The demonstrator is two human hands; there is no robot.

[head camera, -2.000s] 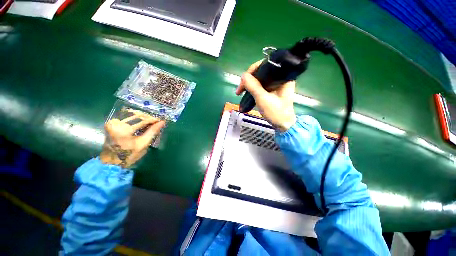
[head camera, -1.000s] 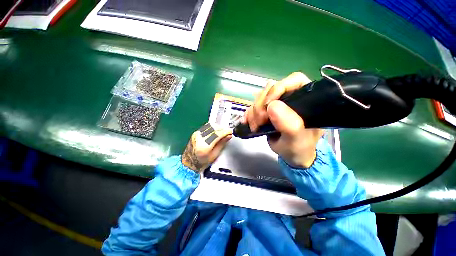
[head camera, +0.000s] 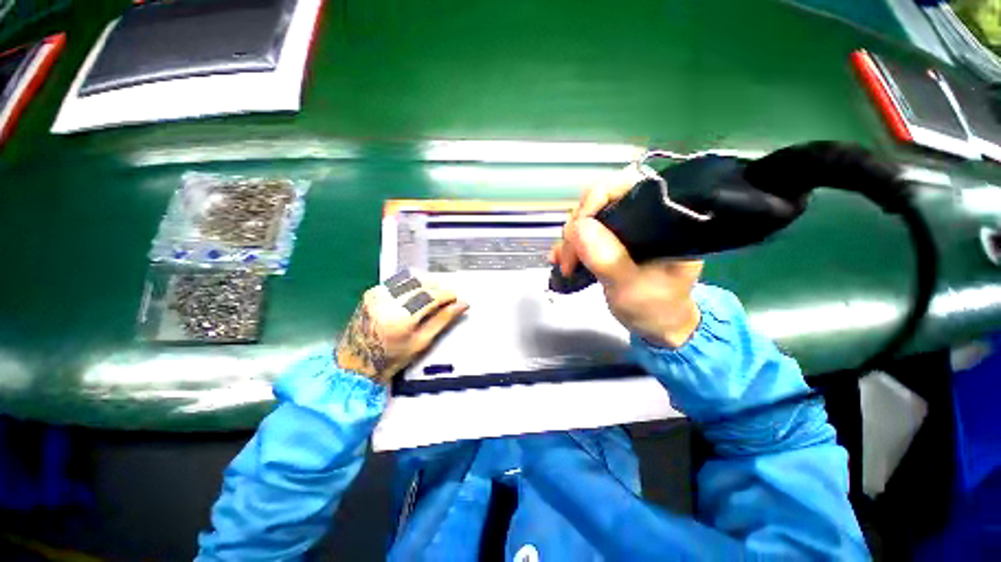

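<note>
A grey laptop (head camera: 494, 329) lies bottom side up on a white sheet (head camera: 527, 412) in front of me, its vent band near the far edge. My right hand (head camera: 642, 280) holds a black electric screwdriver (head camera: 703, 209), its tip over the middle of the laptop; I cannot tell if it touches. My left hand (head camera: 397, 327), with grey bands on two fingers, rests on the laptop's left side. I cannot see anything held in it. Left of it lie an upper clear screw bag (head camera: 244, 216) and a lower clear screw tray or bag (head camera: 216, 305).
Another laptop (head camera: 187, 42) lies on a white sheet at the far left, with a red-edged board (head camera: 42, 82) beside it. A further laptop on a red-edged board (head camera: 884, 93) is at the far right. The black cord (head camera: 928, 253) loops on the right.
My left hand has gone from the lower screws to the laptop's left side. My right hand has moved the screwdriver from the laptop's far left corner to over its middle. The view has turned.
</note>
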